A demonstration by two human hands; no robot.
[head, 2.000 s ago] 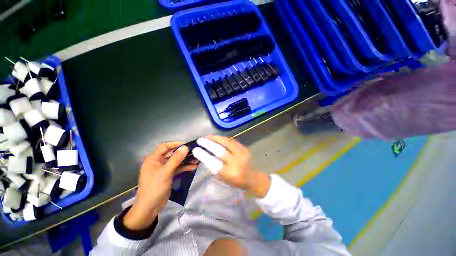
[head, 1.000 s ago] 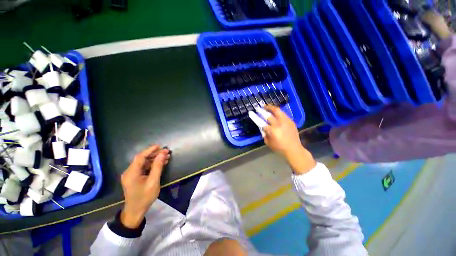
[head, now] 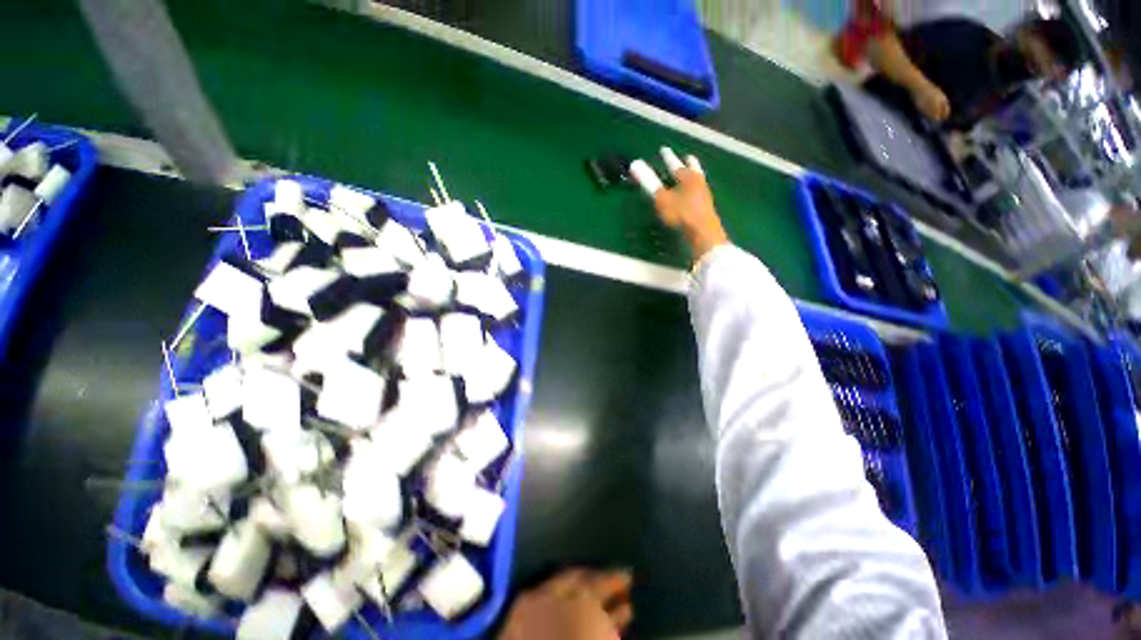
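Observation:
Small black units lie on the green conveyor belt. My right hand, with white finger cots, reaches over the belt with fingers apart; its fingertips are right beside the units, contact unclear. My left hand is blurred and cut off by the bottom edge; whether it holds anything is hidden. A blue parts tray stands left of centre, heaped with black-and-white parts with thin leads. The finished-unit tray with rows of black units is at right, partly behind my right sleeve.
Leaning stacked blue trays stand at right. Another blue tray with black units lies on the belt. A blue tray is at the top, another tray of parts at far left. A grey post crosses top left. A person's arm shows top right.
The view has swung left, so the parts tray is more central. My right hand has left the finished-unit tray and reached out over the belt. My left hand now sits at the bottom edge.

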